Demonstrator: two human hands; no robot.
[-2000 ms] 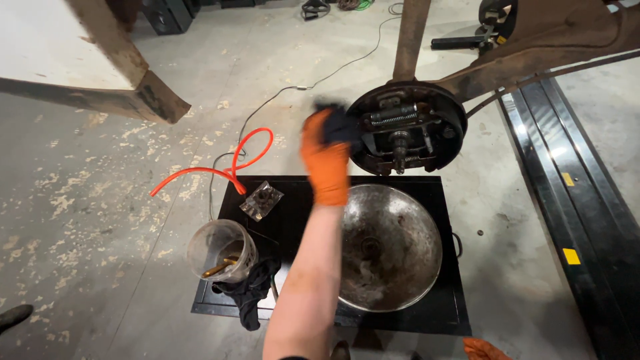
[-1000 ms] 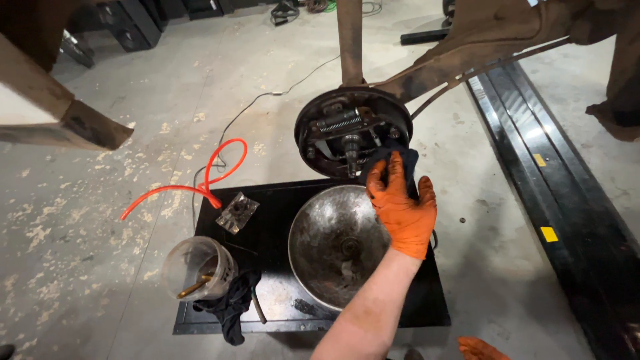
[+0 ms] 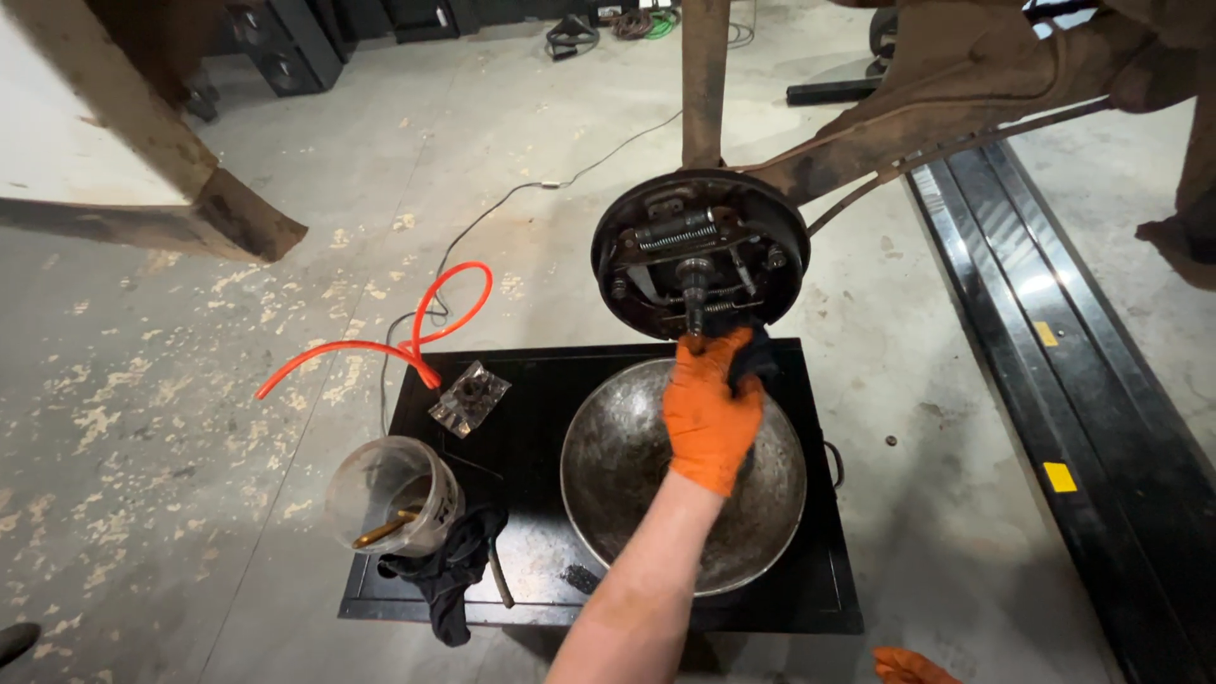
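Note:
My left hand (image 3: 712,408), in an orange glove, grips a bunched dark cloth (image 3: 753,356). Its fingers are at the lower end of the spindle (image 3: 694,294), which sticks out of an uncovered drum brake assembly (image 3: 655,285) with springs and shoes showing. Below the hand, a large round metal bowl (image 3: 608,494) rests on a black table-like surface (image 3: 532,361). Only part of my right hand (image 3: 910,666), also orange-gloved, shows at the bottom edge, low and to the right; its fingers are mostly out of view.
On the black surface are a clear plastic bucket (image 3: 347,494) with a brass-coloured tool, a black cloth (image 3: 451,575), a dark rod (image 3: 501,575) and a small plastic bag (image 3: 470,399). An orange-red hose (image 3: 332,346) reaches onto the floor. A rusty axle (image 3: 845,152) extends right above long black panels (image 3: 1031,313).
My left hand, holding the dark cloth, has moved from the brake's upper left to its lower right, then to the spindle's lower end.

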